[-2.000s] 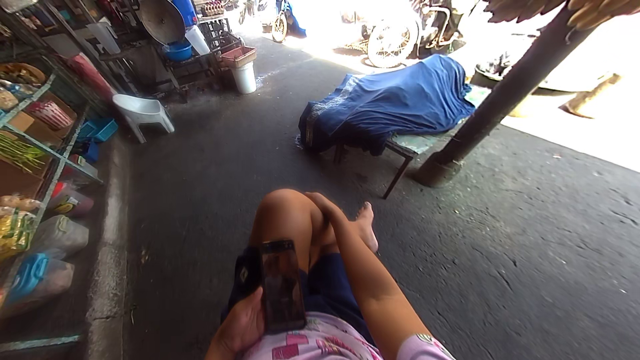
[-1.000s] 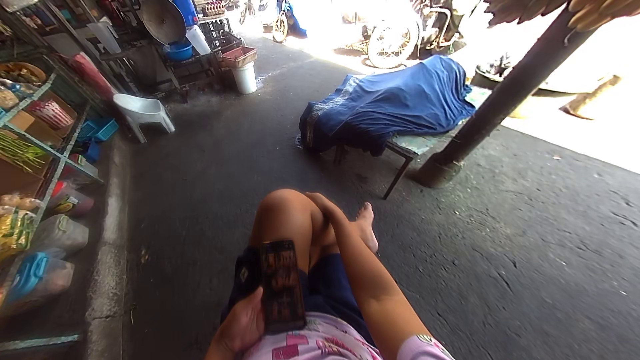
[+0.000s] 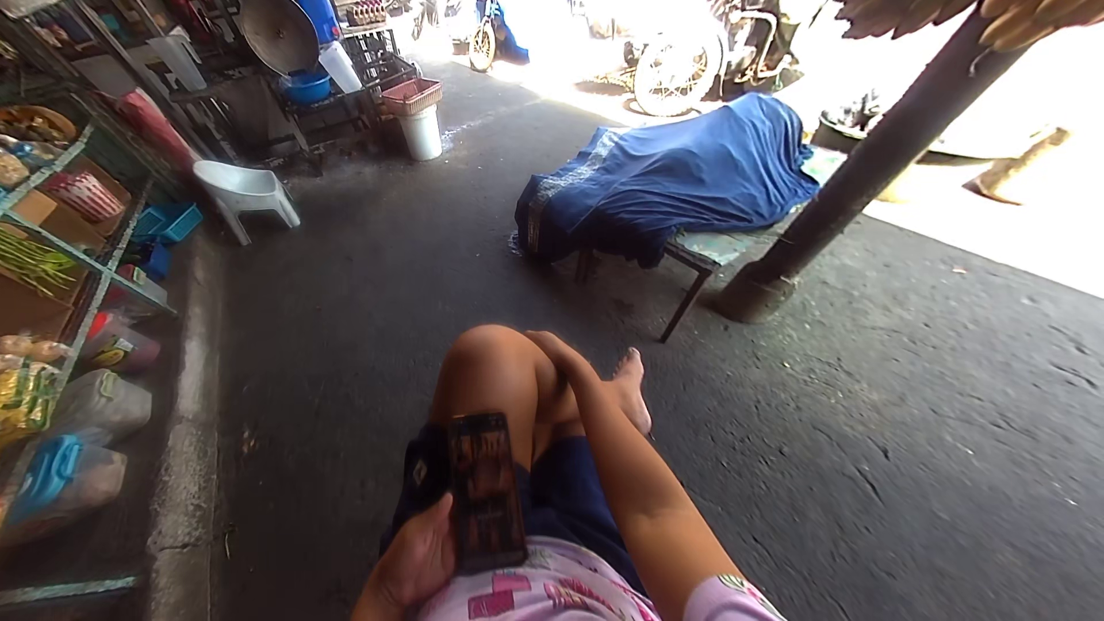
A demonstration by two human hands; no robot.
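My left hand (image 3: 418,552) holds a dark smartphone (image 3: 486,490) upright at my lap, thumb along its near left edge. Blurred, reddish-brown pictures show on its screen. My right arm reaches forward across my lap, and my right hand (image 3: 555,347) rests against the bent knee (image 3: 492,349); its fingers are mostly hidden. One bare foot (image 3: 632,388) shows beyond the forearm. I wear dark blue shorts (image 3: 573,492) and a pale pink patterned shirt (image 3: 543,586).
A blue cloth (image 3: 681,177) covers most of a low table (image 3: 711,246) beside a leaning post (image 3: 871,172). Shelves with food and containers (image 3: 116,276) line the left, near a plastic chair (image 3: 246,194). A white bucket (image 3: 422,134) and motorcycles (image 3: 677,73) are farther back.
The picture on the phone's screen has changed since the earliest frame. Both hands have stayed in place.
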